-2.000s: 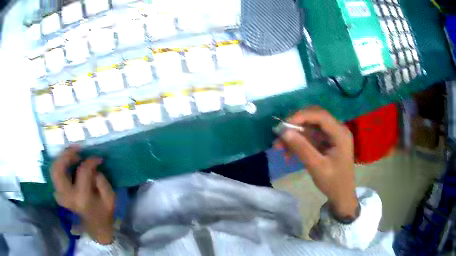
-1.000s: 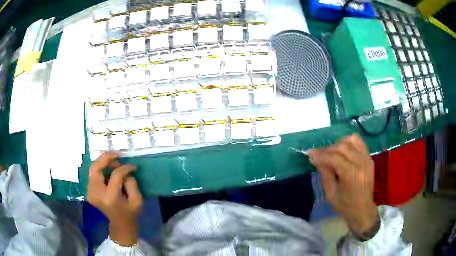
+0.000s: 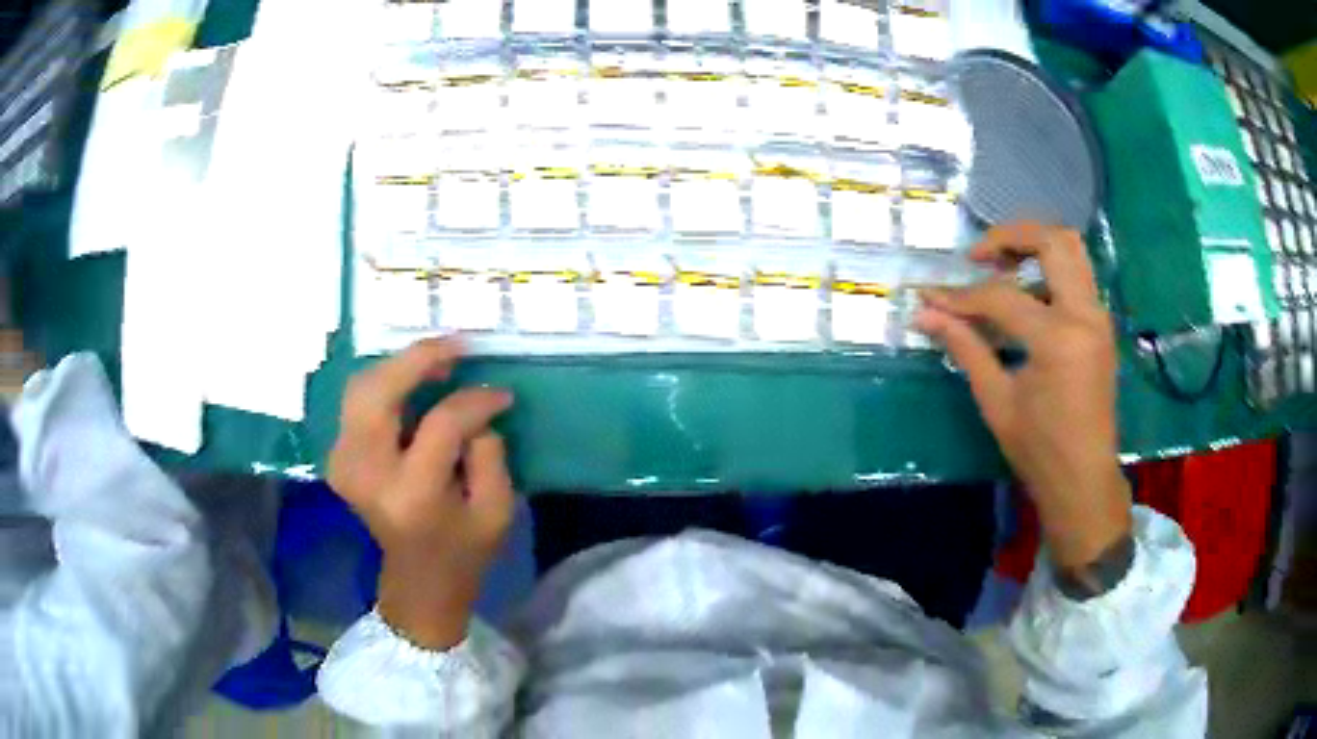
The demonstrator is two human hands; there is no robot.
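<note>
The clear cell tray (image 3: 578,345) holds rows of white-labelled pouch cells (image 3: 624,306) with amber edges. My right hand (image 3: 1047,368) is over the tray's lower right corner. Its thumb and index tips are close together at the last pocket of the front row. They partly hide that pocket, and blur hides whether a piece is between them. My left hand (image 3: 433,462) is at the tray's lower left edge, with curled fingers apart and nothing seen in them.
Pale liner sheets (image 3: 181,318) lie left of the tray on the green mat (image 3: 780,426). A grey perforated disc (image 3: 1026,145), a green box (image 3: 1163,188) with a black cable and a second tray (image 3: 1285,217) stand right. A red bin (image 3: 1228,527) is below. Another person's sleeve (image 3: 109,505) is at left.
My right hand has moved from over the mat at the front edge up to the tray's lower right corner. The small piece seen in its fingers no longer shows clearly. The camera view has shifted.
</note>
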